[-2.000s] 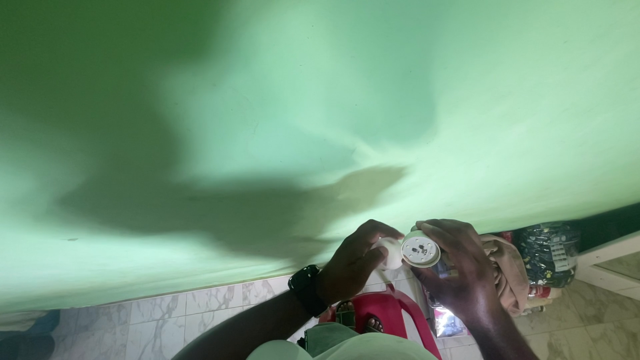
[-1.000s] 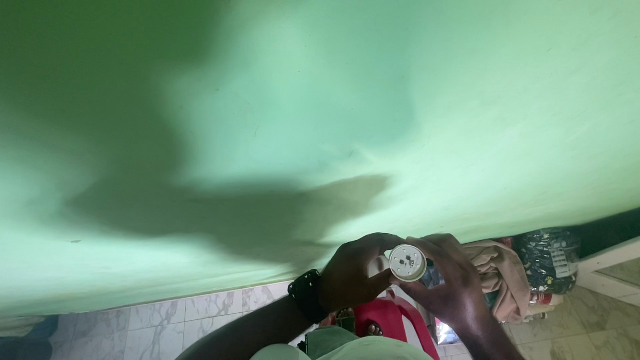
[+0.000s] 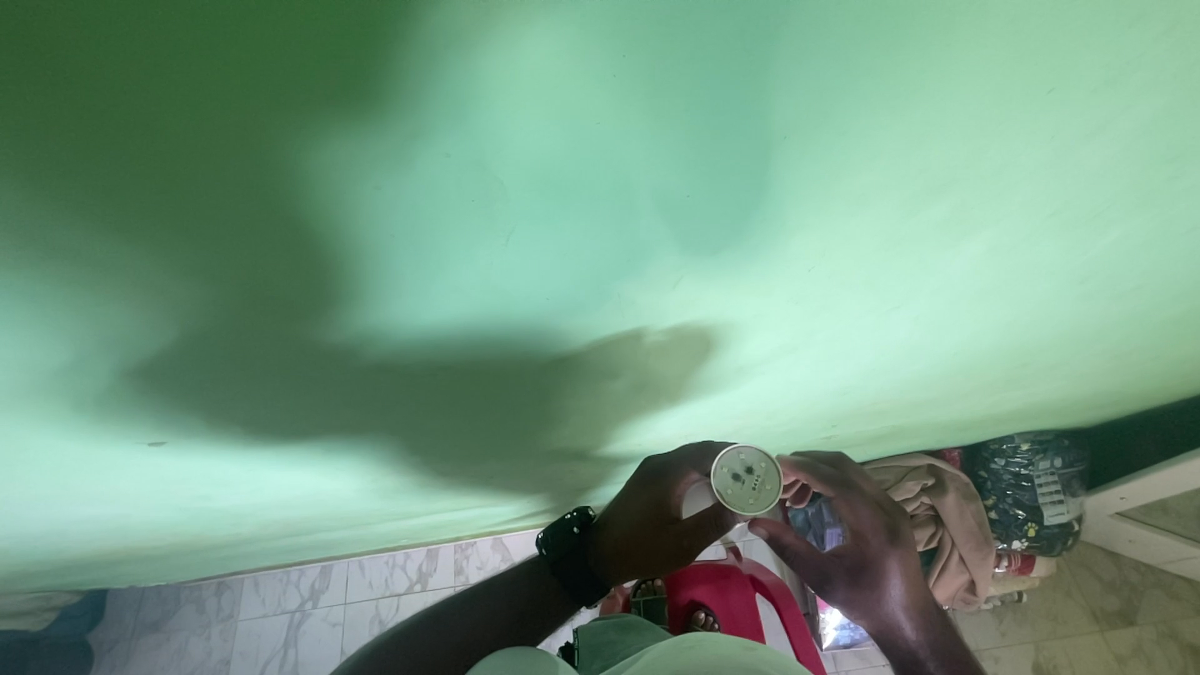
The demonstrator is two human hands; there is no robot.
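An LED bulb without its dome point(image 3: 746, 480) is near the bottom centre, its round board with small chips and dark marks facing up toward me. My left hand point(image 3: 661, 516), with a black watch on the wrist, grips the bulb's white body from the left. Just right of the bulb, my right hand point(image 3: 848, 534) has its thumb and fingers apart, with the fingertips close to the rim; whether they touch it I cannot tell. The bulb's base is hidden.
A green wall point(image 3: 562, 234) rises in front of me. Below are a red plastic chair point(image 3: 717, 595) and marble-patterned floor tiles point(image 3: 291, 609). At the right lie a beige cloth point(image 3: 956, 534), a dark patterned package point(image 3: 1027, 492) and a white frame point(image 3: 1144, 502).
Two seconds ago a white piece was between my left fingers beside the bulb, which was nearer my right hand. Now my left hand holds the bulb and my right fingers have spread away from it.
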